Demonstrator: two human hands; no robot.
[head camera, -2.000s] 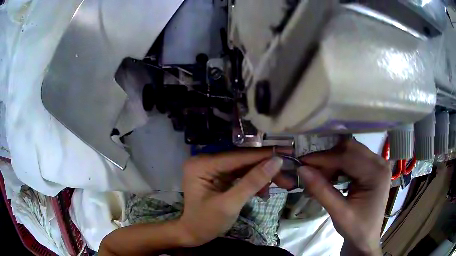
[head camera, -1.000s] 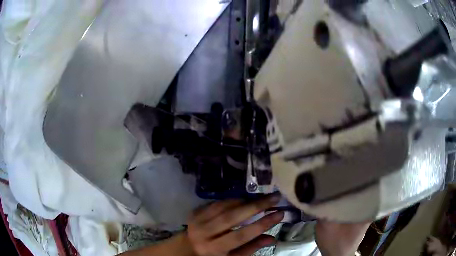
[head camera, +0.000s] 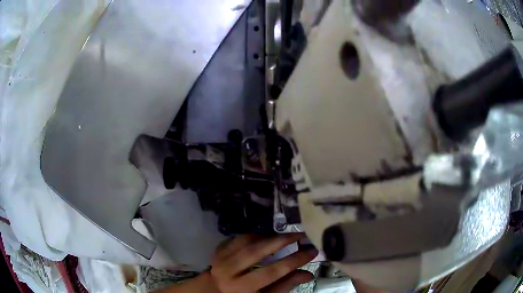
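Note:
The cream machine head (head camera: 344, 126) fills the right half of the view. The dark, oily looper area (head camera: 229, 183) lies open to its left. The smooth silver cloth plate (head camera: 114, 126) with a notched corner is at the left. My left hand (head camera: 258, 266) is at the bottom, just below the looper area, fingers spread towards the right; its fingertips reach the machine's lower edge, and whether they hold anything is hidden. My right hand (head camera: 387, 280) shows only as a blurred strip of skin below the head; its fingers are hidden behind the machine.
White fabric (head camera: 23, 166) is heaped left of and under the plate. A red edge (head camera: 71, 274) shows at the lower left. A dark cylinder (head camera: 476, 94) and clear plastic (head camera: 504, 137) are at the right. Checked cloth (head camera: 166, 277) lies below.
The view has shifted closer over the machine head. Both hands now sit lower in the picture, and the right hand, earlier pinching a thin dark piece with the left, is mostly hidden behind the head.

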